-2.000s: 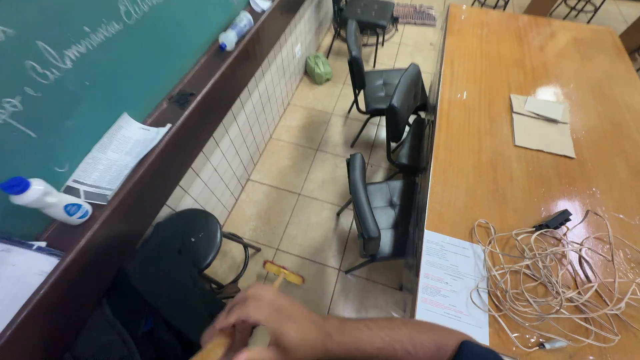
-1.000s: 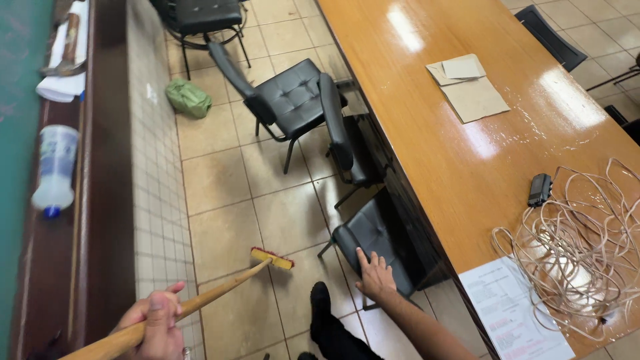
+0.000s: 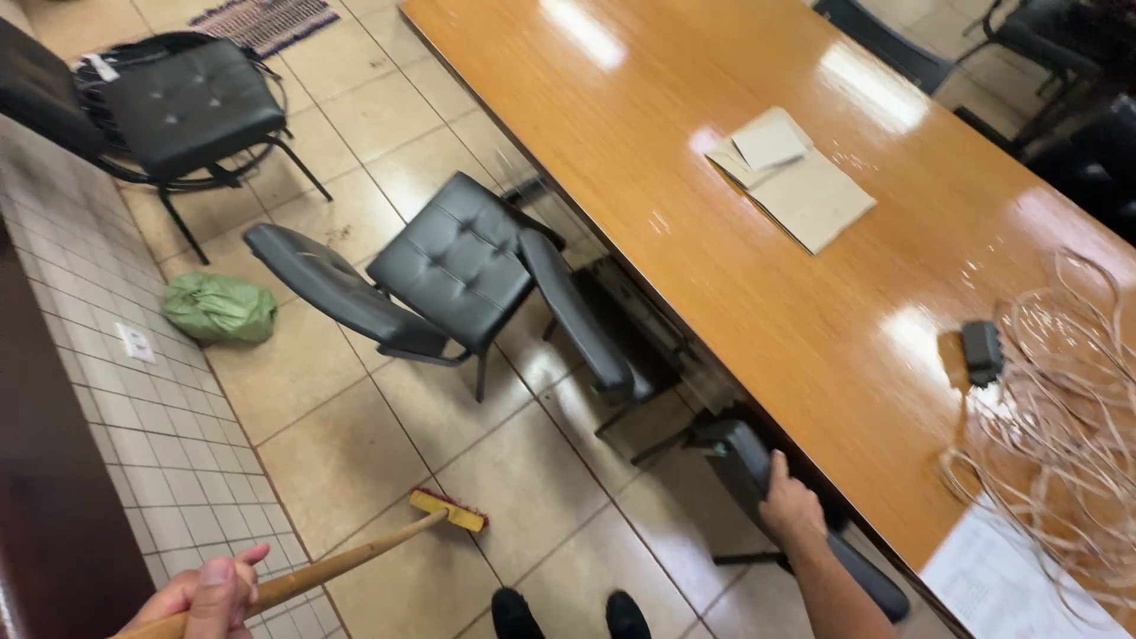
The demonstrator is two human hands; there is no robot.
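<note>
At the lower left my left hand (image 3: 209, 596) is closed round the wooden handle of a push broom (image 3: 355, 557). The broom's yellow head (image 3: 450, 509) with dark red bristles rests on the floor tiles. My right hand (image 3: 790, 501) grips the top of the backrest of a black padded chair (image 3: 744, 457), which stands against the table's near side, its seat mostly hidden under the tabletop. Just beyond it is a second black chair (image 3: 581, 324), partly under the table, and beside that a third (image 3: 461, 257) with a tufted seat, turned outward.
A long wooden table (image 3: 657, 222) bears folded brown cardboard (image 3: 812, 200), a black power adapter or socket block (image 3: 982, 353), tangled cable (image 3: 1047, 426) and a printed sheet (image 3: 1003, 577). By the tiled wall lie a green bag (image 3: 220, 307) and another black chair (image 3: 191, 106). A woven mat (image 3: 266, 25) lies farther off.
My right hand, apart from the broom one second ago and over the nearest chair's seat area, now holds its backrest. That chair has moved in toward the table. The view has shifted.
</note>
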